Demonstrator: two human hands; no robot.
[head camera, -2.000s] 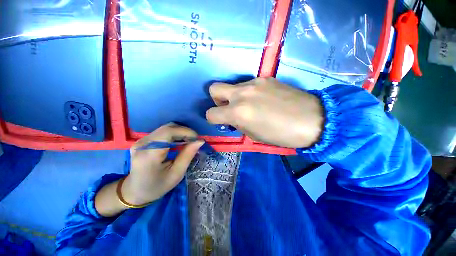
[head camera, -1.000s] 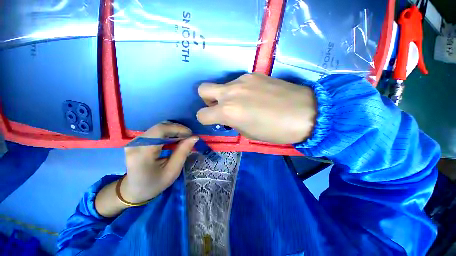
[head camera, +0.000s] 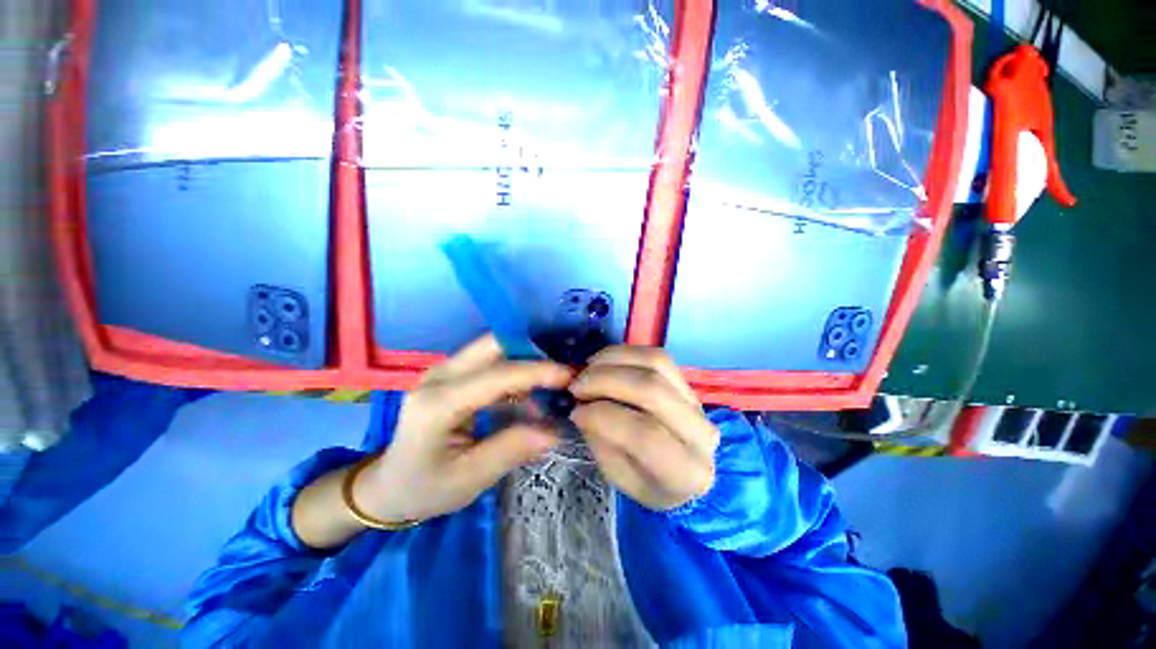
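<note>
My left hand (head camera: 463, 425) holds a translucent blue carrier strip (head camera: 488, 285) that sticks up over the middle tablet back cover (head camera: 431, 241). My right hand (head camera: 640, 425) meets my left at the fingertips, pinching a tiny dark piece (head camera: 559, 403) at the strip's lower end. The hands are just below the camera cluster (head camera: 587, 308) of the middle cover, over the near edge of the red foam tray (head camera: 345, 228). Which fingers carry the dark piece is partly hidden and blurred.
Two more covers lie left (head camera: 203, 241) and right (head camera: 761, 279), with clear film (head camera: 811, 114) across their far parts. An orange-red air gun (head camera: 1018, 133) with a pale hose (head camera: 982, 349) lies on the green bench (head camera: 1078, 292) at right.
My right hand has left the middle cover's cluster and moved down to my left fingertips. The blue strip now points up and away. The view has shifted, showing more of the tray's left side.
</note>
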